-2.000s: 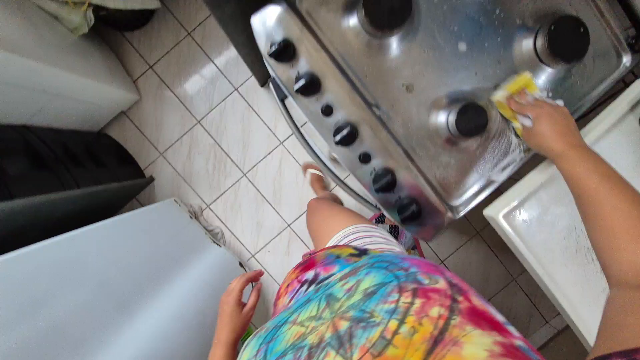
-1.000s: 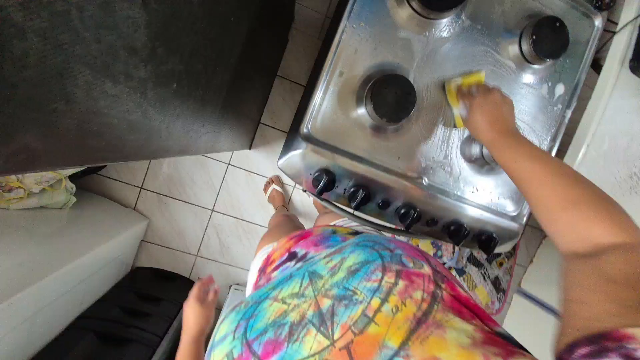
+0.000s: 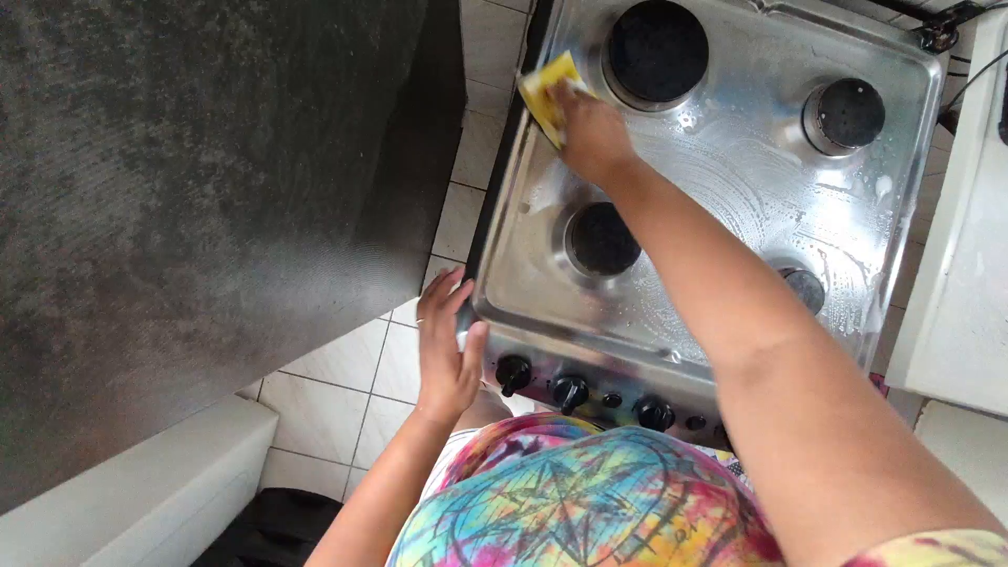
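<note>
My right hand grips a yellow sponge and presses it on the left rim of a stainless steel gas stove top, beside a large black burner cap. Wet, soapy streaks cover the steel between the burners. My right forearm crosses over the stove and partly hides the front right burner. At the stove's front left corner is my left hand, fingers spread and holding nothing; its fingertips are at the side edge. Black knobs line the front panel.
A large dark panel-like surface stands left of the stove, with a strip of tiled floor between. A white counter or sink edge runs along the right. At lower left are a white ledge and a black object.
My right hand has moved the sponge from the stove's middle to its left rim. My left hand has come up from beside my body to the stove's front left corner. The view has shifted.
</note>
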